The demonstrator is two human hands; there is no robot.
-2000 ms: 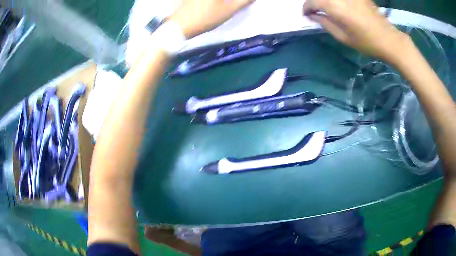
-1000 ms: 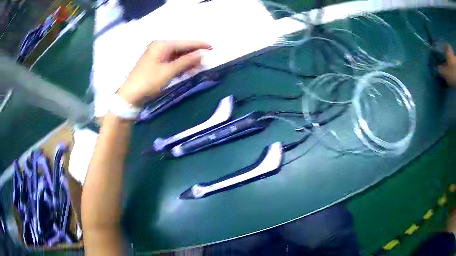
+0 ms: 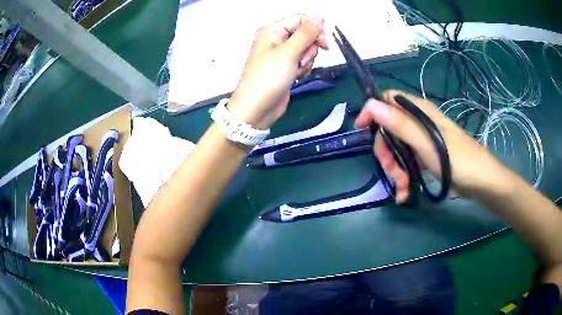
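Observation:
My right hand (image 3: 419, 141) holds large black scissors (image 3: 363, 74) above the pens, blades pointing up and left. My left hand (image 3: 286, 52) is raised over the white board, its thumb and fingertips pinched together; whether something thin is between them cannot be told. Below lie several 3D printing pens: one pale and black pen (image 3: 336, 202) nearest me, one with its black face and small display up (image 3: 326, 146), one pale pen (image 3: 308, 129) beside it, and one (image 3: 313, 82) partly hidden behind my left hand. My right hand and the scissors cover some rear ends.
A cardboard tray of pens (image 3: 125, 203) stands at the left, with a crumpled white cloth (image 3: 154, 154) beside it. The white board (image 3: 209, 55) lies at the far side. Clear filament coils (image 3: 536, 147) and black cables (image 3: 453, 37) lie at the right. A grey bar crosses the upper left.
My right hand has come in from the far right edge with the scissors in it. My left hand has moved right and up, from over the farthest pen to over the white board, with its fingertips now together.

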